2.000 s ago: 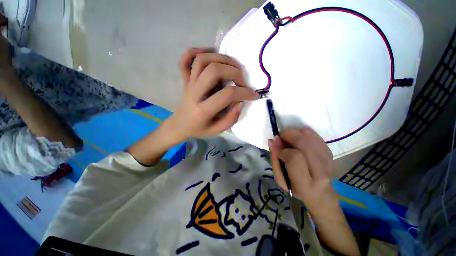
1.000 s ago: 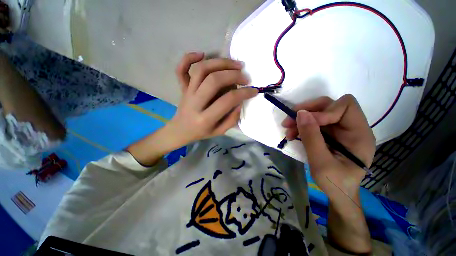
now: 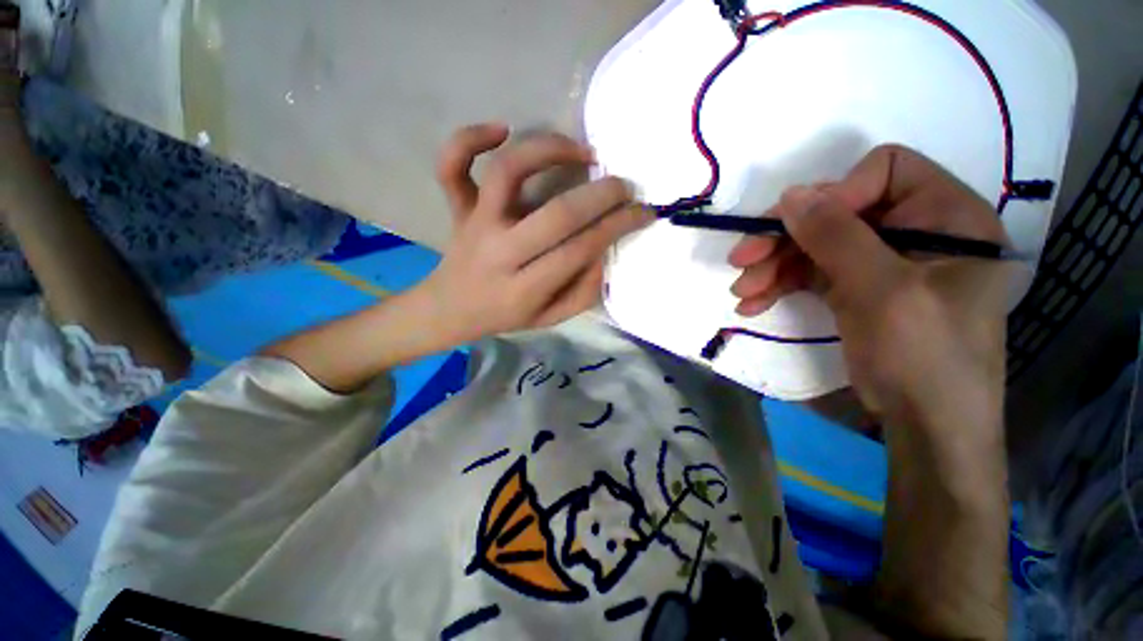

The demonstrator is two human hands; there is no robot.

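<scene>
A white panel (image 3: pixel 639 113) lies on the bench with a red-and-black wire harness (image 3: pixel 698 119) curving around it. Small black connectors sit at the panel's top, right (image 3: pixel 1030 190) and lower edge (image 3: pixel 715 343). My left hand (image 3: pixel 539 232) is at the panel's left edge, its fingertips pinching the dark wire end there. My right hand (image 3: pixel 877 251) holds slim dark tweezers (image 3: pixel 946 241) like a pencil, lying nearly level, with the tip touching or very close to the wire end by my left fingertips. My right hand covers part of the harness.
The beige-grey bench (image 3: pixel 364 100) extends to the left. A black grid strip (image 3: pixel 1088 213) runs right of the panel. Another person's arm (image 3: pixel 75 238) with a white lace sleeve is at the left. A red bundle (image 3: pixel 119 438) lies on a white surface at lower left. Blue flooring shows below.
My right hand moved up and right, and the tweezers swung from steep to nearly level with the tip at the wire end. The panel shifted slightly right and up. My left hand kept its pinch.
</scene>
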